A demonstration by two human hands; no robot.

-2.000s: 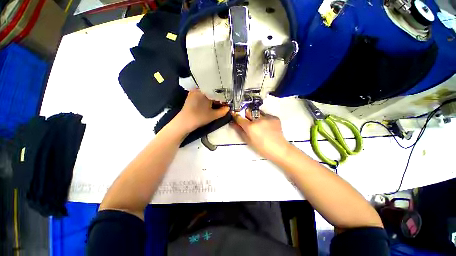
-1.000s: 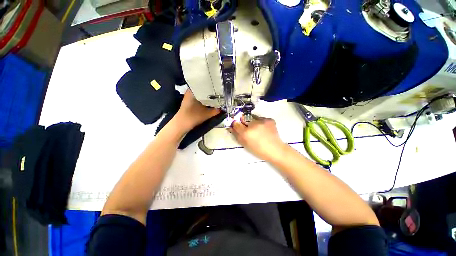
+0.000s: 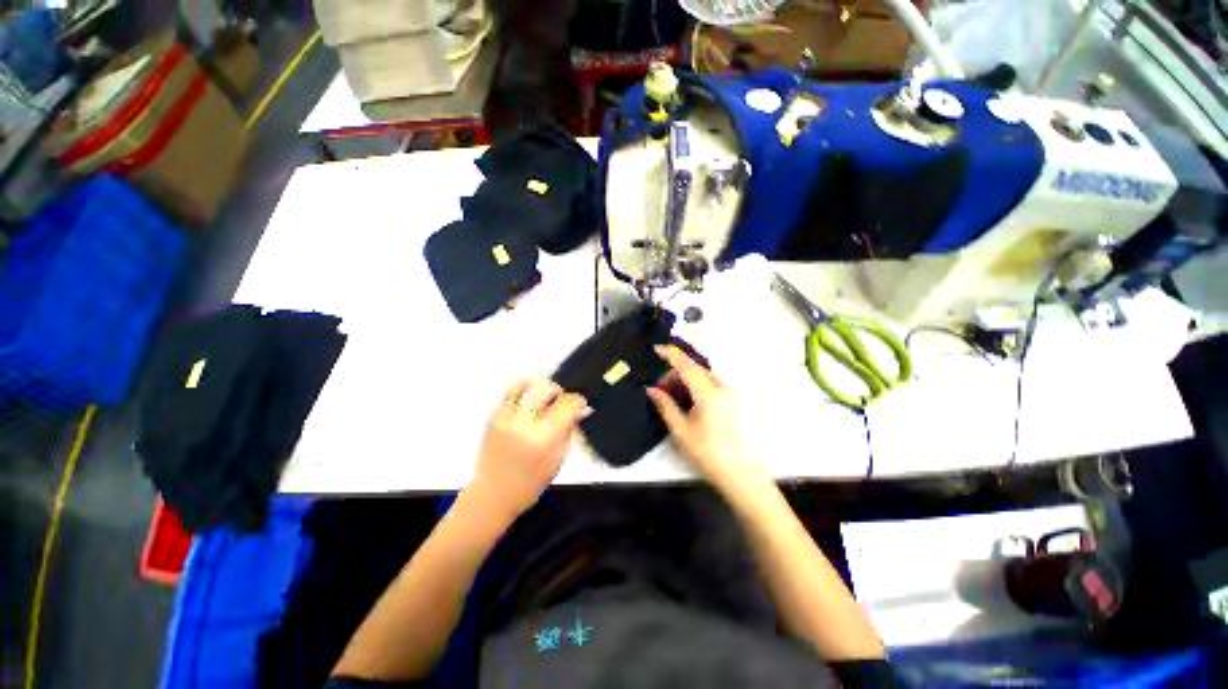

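A black fabric piece (image 3: 622, 404) with a small yellow sticker lies on the white table in front of the sewing machine head (image 3: 673, 189). Its far end reaches close to the presser foot (image 3: 652, 291). My left hand (image 3: 528, 438) holds the piece's left edge with thumb and fingertips. My right hand (image 3: 703, 415) holds its right side, fingers bent over the edge. Whether the piece lies under the foot is unclear.
Stickered black pieces (image 3: 474, 276) lie left of the machine head. A thick stack of black panels (image 3: 243, 404) overhangs the table's left edge. Green-handled scissors (image 3: 857, 361) lie right of the needle. Blue bins stand at left. A dark red mug (image 3: 1057, 582) stands below right.
Both hands have moved from the needle toward the table's front edge, with the black piece now spread flat between them. The camera view has shifted and shows more of the machine.
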